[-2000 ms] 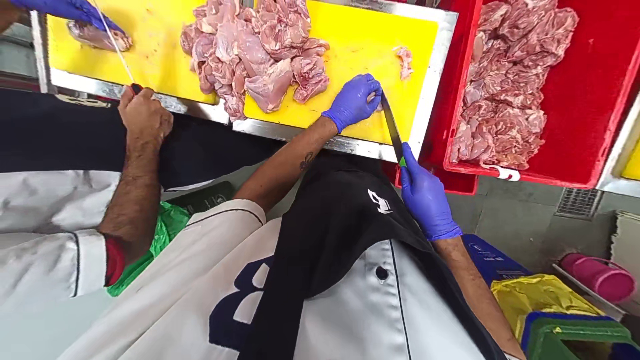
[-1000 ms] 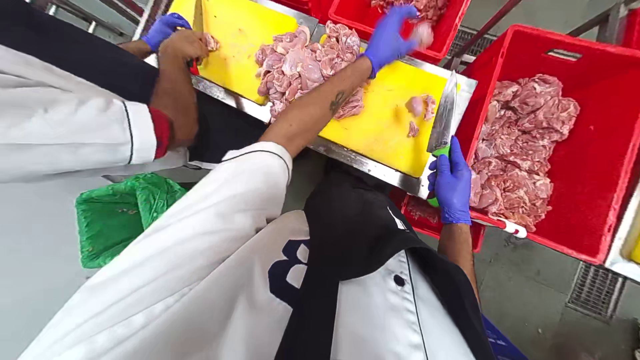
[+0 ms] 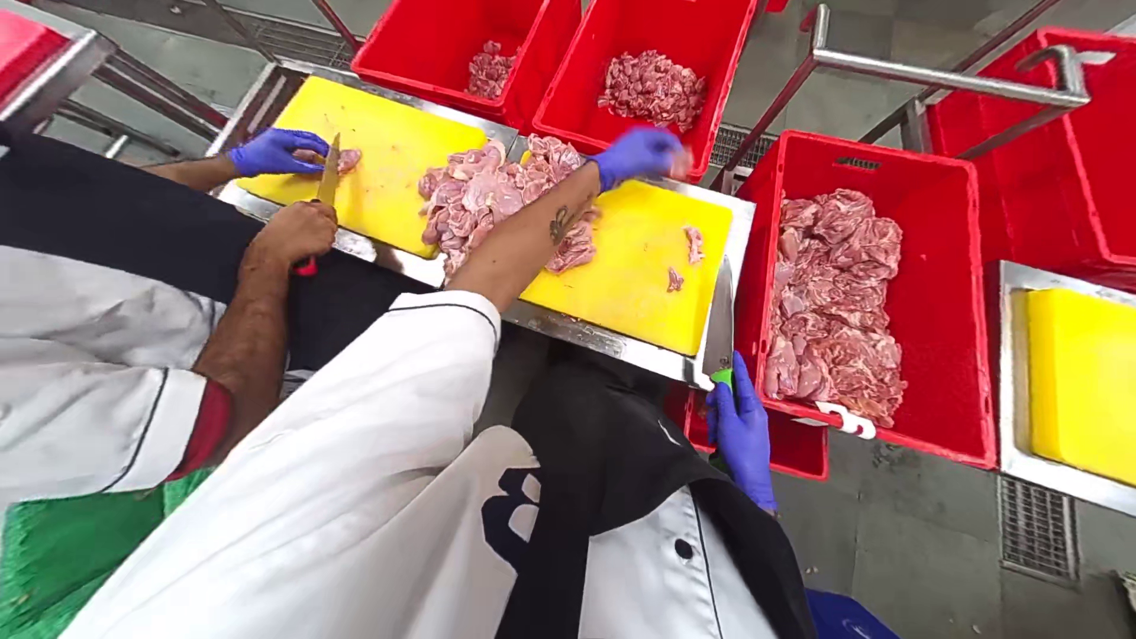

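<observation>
My left hand (image 3: 641,158), in a blue glove and blurred, reaches over the far edge of the yellow cutting board (image 3: 635,293) beside a red crate of small meat pieces (image 3: 655,89). A pink scrap shows at its fingertips; whether it is gripped is unclear. Close to the board's right edge, my gloved right hand (image 3: 741,430) holds a knife (image 3: 723,324) by its green handle, blade pointing away from me. Two meat scraps (image 3: 693,244) lie on the board. The pile of raw poultry pieces (image 3: 497,191) sits left of them, partly behind my left forearm.
A red crate (image 3: 941,311) with trimmed meat stands at the right, before another steel-framed yellow board (image 3: 1083,382). At the left, a co-worker's gloved hand (image 3: 275,153) steadies meat while the bare hand (image 3: 297,232) holds a knife. Metal rails (image 3: 941,78) cross the upper right.
My left hand was near the knife blade two seconds ago, then moved across to the far crates. The right hand keeps the knife. The view has shifted.
</observation>
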